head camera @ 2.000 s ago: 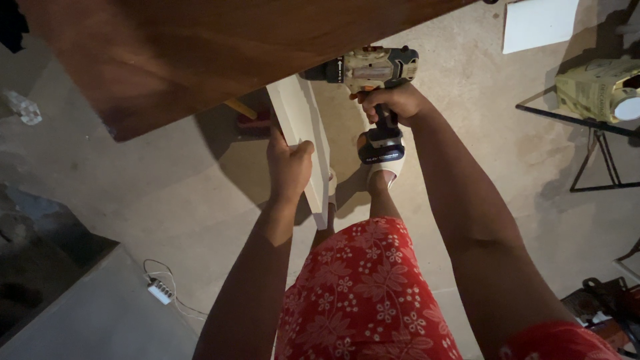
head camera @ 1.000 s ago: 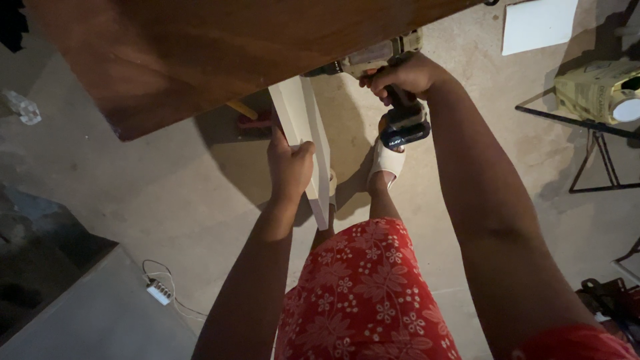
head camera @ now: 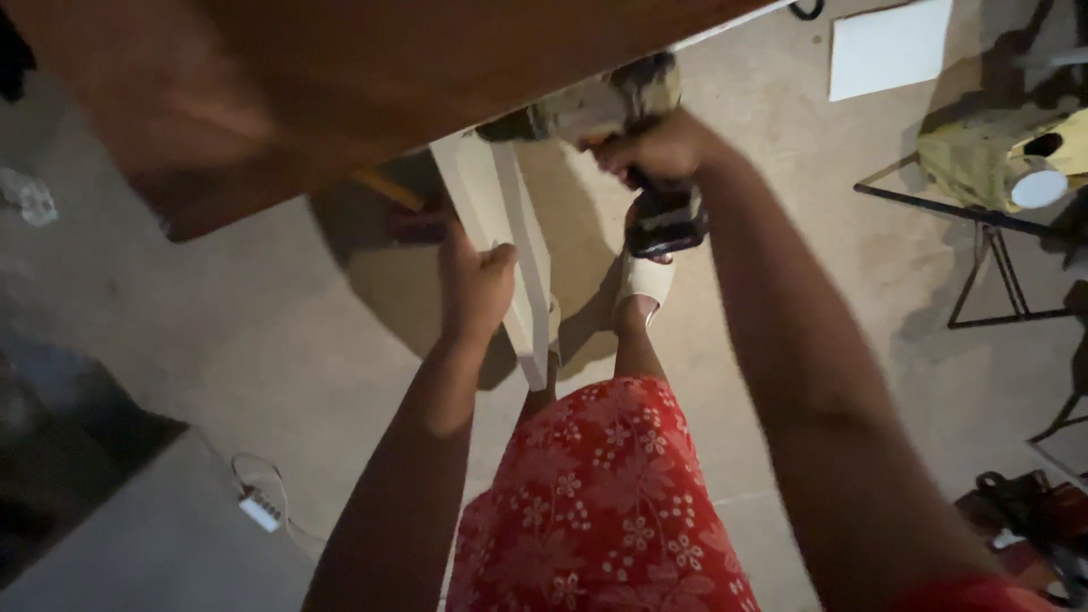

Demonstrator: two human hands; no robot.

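My left hand point(head camera: 478, 285) grips the edge of a pale, narrow board point(head camera: 510, 246) that hangs down from under a brown wooden panel point(head camera: 280, 76). My right hand point(head camera: 659, 151) is closed around the handle of a cordless drill point(head camera: 586, 110), its battery at the bottom. The drill's front end lies close to the top of the pale board, just beneath the panel's edge. The image is blurred there, and the bit and its contact point cannot be seen.
A white power strip point(head camera: 260, 510) with a cable lies on the concrete floor at lower left. A white sheet point(head camera: 891, 49) lies at upper right. Beside it, a yellowish container point(head camera: 969, 161) stands by a dark metal frame point(head camera: 935, 208). My sandalled foot point(head camera: 646, 280) is below the drill.
Since two seconds ago, my right hand and the drill have moved, first up and right, then partly back down; the drill's front end is now near the board's top. My left hand has kept its grip.
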